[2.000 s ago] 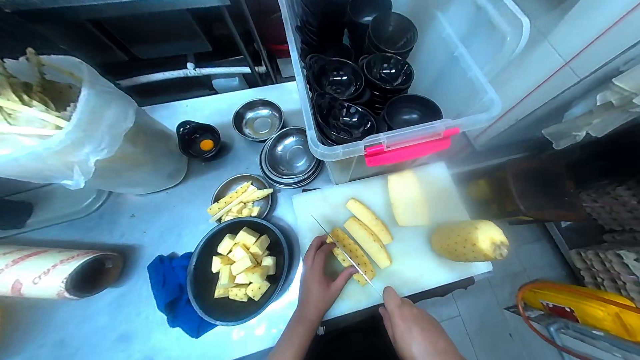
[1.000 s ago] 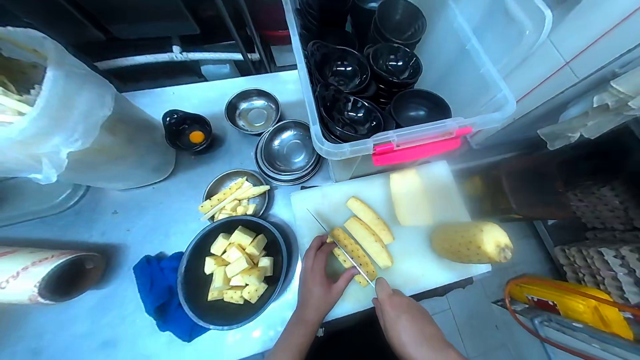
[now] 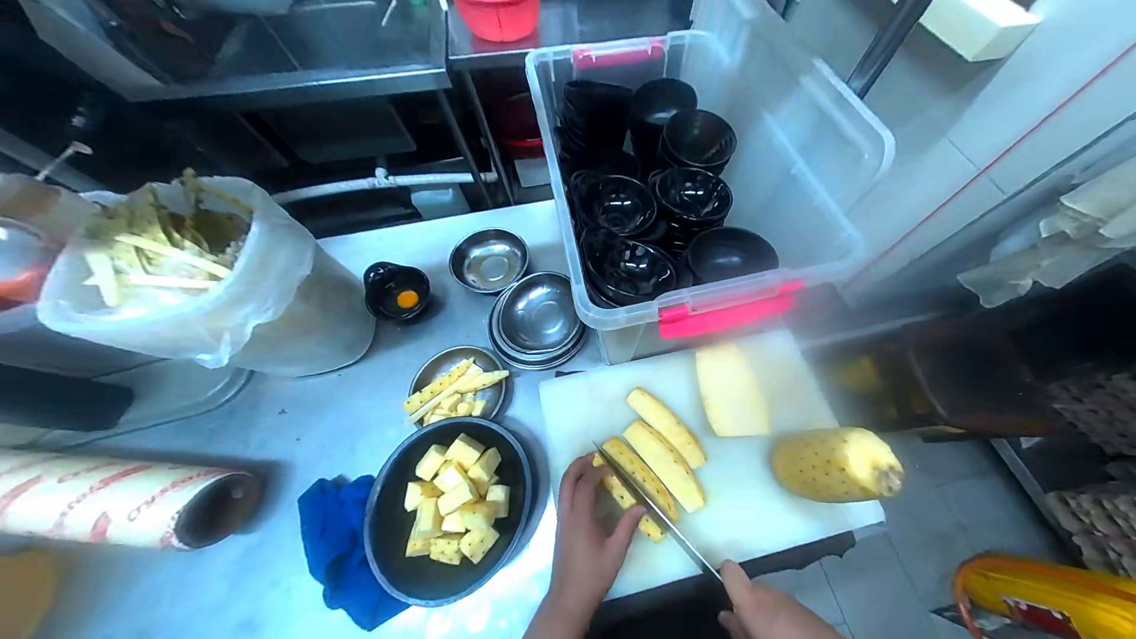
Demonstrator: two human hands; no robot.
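Note:
On the white cutting board (image 3: 754, 532), my left hand (image 3: 593, 524) steadies a long piece of peeled, dark-specked yellow produce (image 3: 635, 479), perhaps pineapple. My right hand (image 3: 768, 608) grips the handle of a knife (image 3: 670, 524), whose blade lies lengthwise along that piece. Two more strips (image 3: 666, 461) rest just right of the blade. A larger pale block (image 3: 732, 390) and a whole peeled, specked piece (image 3: 837, 464) lie farther right on the board. Left of the board, a dark bowl (image 3: 390, 568) holds cut chunks (image 3: 457, 497). Behind it, a small metal bowl (image 3: 493, 362) holds thin strips and bits.
Metal bowls (image 3: 541, 312) stand behind the board, beside a clear plastic bin (image 3: 621, 315) of stacked black bowls (image 3: 698, 139). A small black bowl (image 3: 397, 291) holds something orange. A blue cloth (image 3: 342, 550), a printed roll (image 3: 115, 497) and a lined bin of scraps (image 3: 293, 302) are on the left.
The view has shifted, now showing more of the area beyond the counter. Both hands stay at the same specked piece with the knife.

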